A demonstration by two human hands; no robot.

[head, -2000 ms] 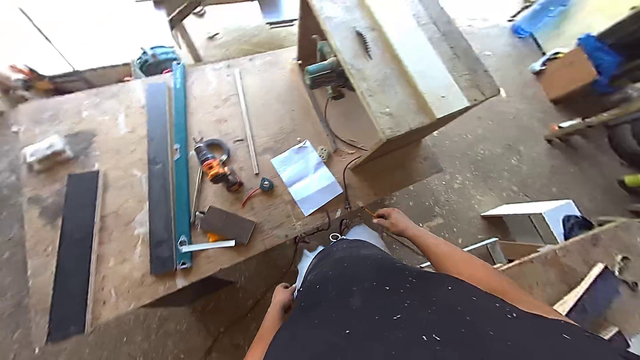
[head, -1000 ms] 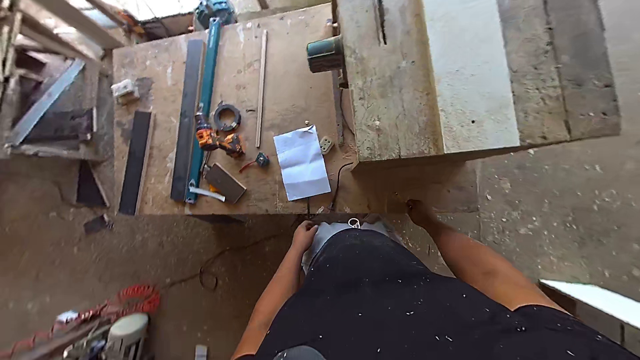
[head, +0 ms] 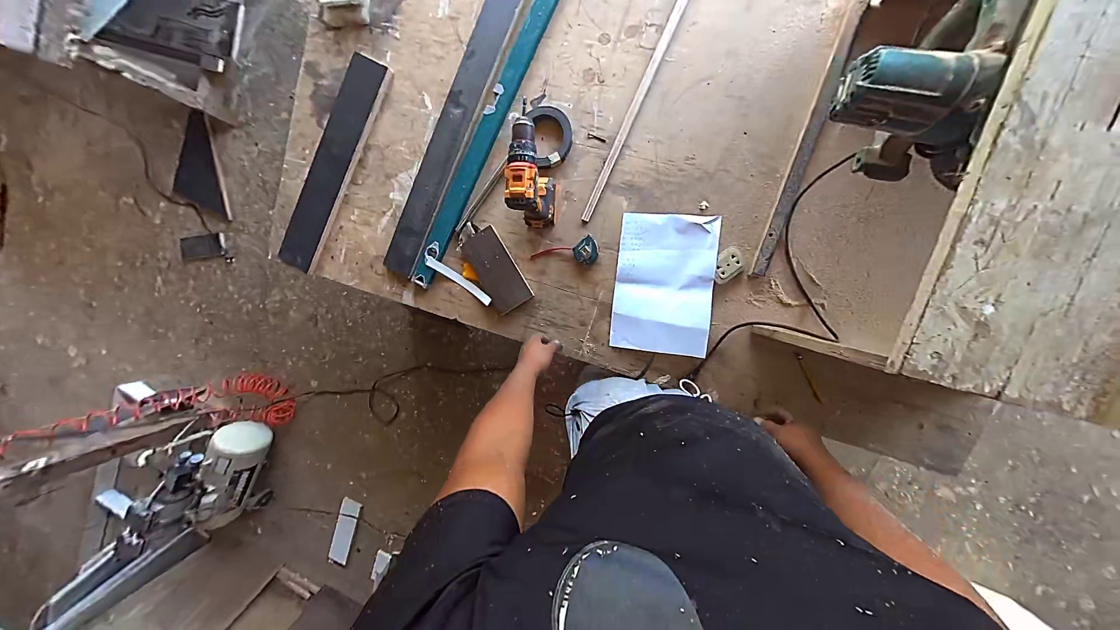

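My left hand (head: 538,352) is at the front edge of the wooden workbench (head: 569,306), its fingers partly curled; whether it touches the edge is unclear. My right hand (head: 783,429) hangs beside my body, and a pencil (head: 808,378) shows a little beyond it, apart from the fingers. On the bench lie a creased sheet of paper (head: 667,284), a small teal tape measure (head: 585,250), an orange cordless drill (head: 525,179), a roll of black tape (head: 560,136), a brown block (head: 499,269) and a long teal metal rail (head: 490,131) beside a dark board (head: 446,149).
A teal power saw (head: 919,87) is mounted under the raised wooden table (head: 1024,289) at right, its black cable crossing the bench. An air compressor (head: 236,464) and coiled red hose (head: 262,394) stand on the floor at lower left. A dark cable runs along the floor.
My left hand has moved from beside my hip to the bench's front edge. The right hand, earlier near the bench edge, is now closer to my body. The view has shifted and turned considerably.
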